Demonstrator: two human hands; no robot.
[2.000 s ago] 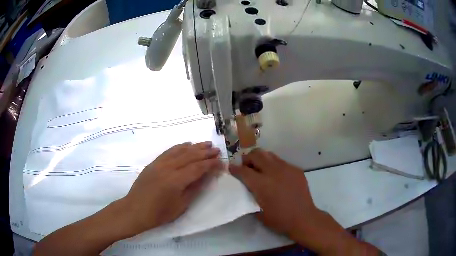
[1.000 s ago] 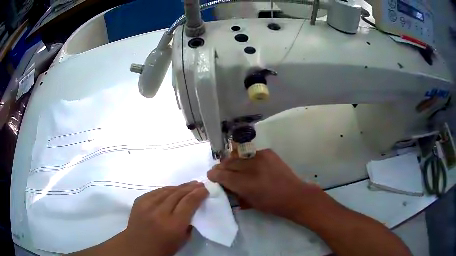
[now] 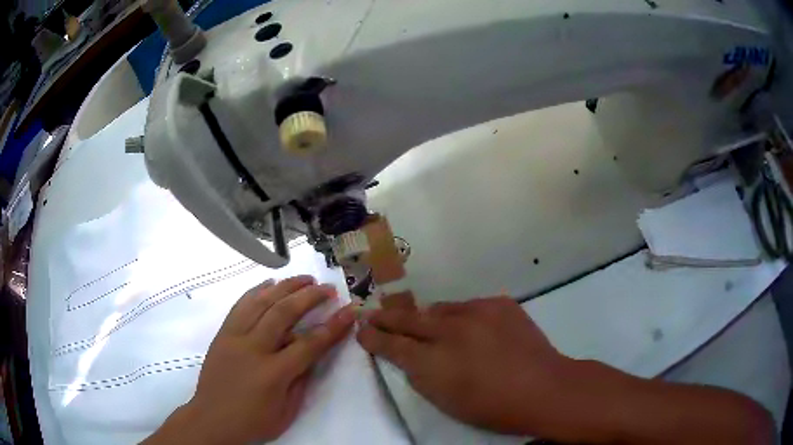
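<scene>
A large white garment panel (image 3: 130, 335) with dark double stitch lines lies on the table at the left, its right edge by the needle area of the sewing machine (image 3: 487, 78). My left hand (image 3: 269, 348) presses flat on the panel just in front of the needle area, fingers together. My right hand (image 3: 461, 352) is at the panel's right edge, fingertips on the cloth edge close to my left fingertips. The presser foot (image 3: 323, 250) is partly hidden behind the machine head and knob. Tan tape guide pieces (image 3: 383, 252) are right of the needle.
A white paper or cloth pad (image 3: 700, 228) lies at the right of the table, beside dark looped scissors (image 3: 772, 217). A tension knob (image 3: 303, 130) sticks out from the machine head. Dark clutter stands at the far left.
The view has moved in closer and tilted. The turned-up cloth corner now lies flatter. My left hand has moved up near the needle area, and my right hand has drawn back from under the head.
</scene>
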